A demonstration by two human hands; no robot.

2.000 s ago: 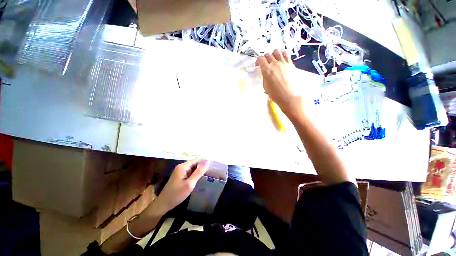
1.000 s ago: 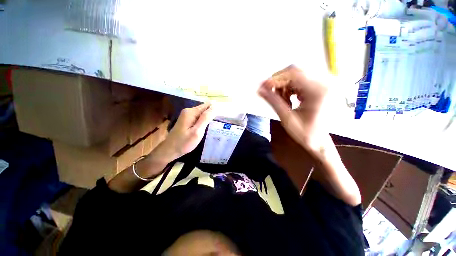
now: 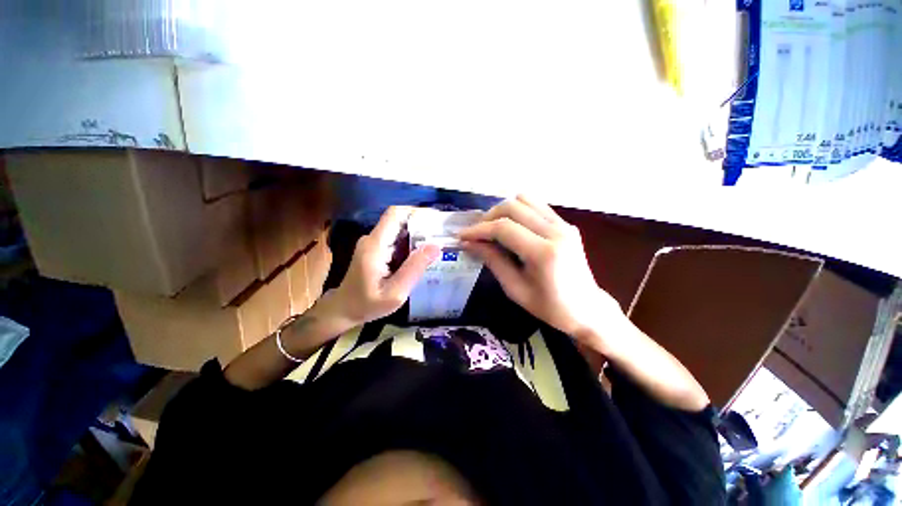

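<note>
A white retail box (image 3: 442, 295) with a small blue mark stands over my lap, just below the table's front edge. My left hand (image 3: 381, 272) grips its left side near the open-looking top end, thumb on the front face. My right hand (image 3: 534, 259) is at the top right of the box, its fingertips together at the box's end. Whether a cable or insert is between the fingertips is too small and bright to tell.
White table (image 3: 415, 109) ahead, overexposed. Ribbed clear inserts (image 3: 138, 28) lie at the far left, a yellow piece (image 3: 669, 44) and a row of white-and-blue cartons (image 3: 806, 89) at the right. Brown cardboard boxes (image 3: 94, 212) sit under the table; an open brown carton (image 3: 727, 316) is at right.
My right hand has come from the back of the table down to the box's top end. My left hand still holds the box. The view has tilted down, so the cable heap has left the picture.
</note>
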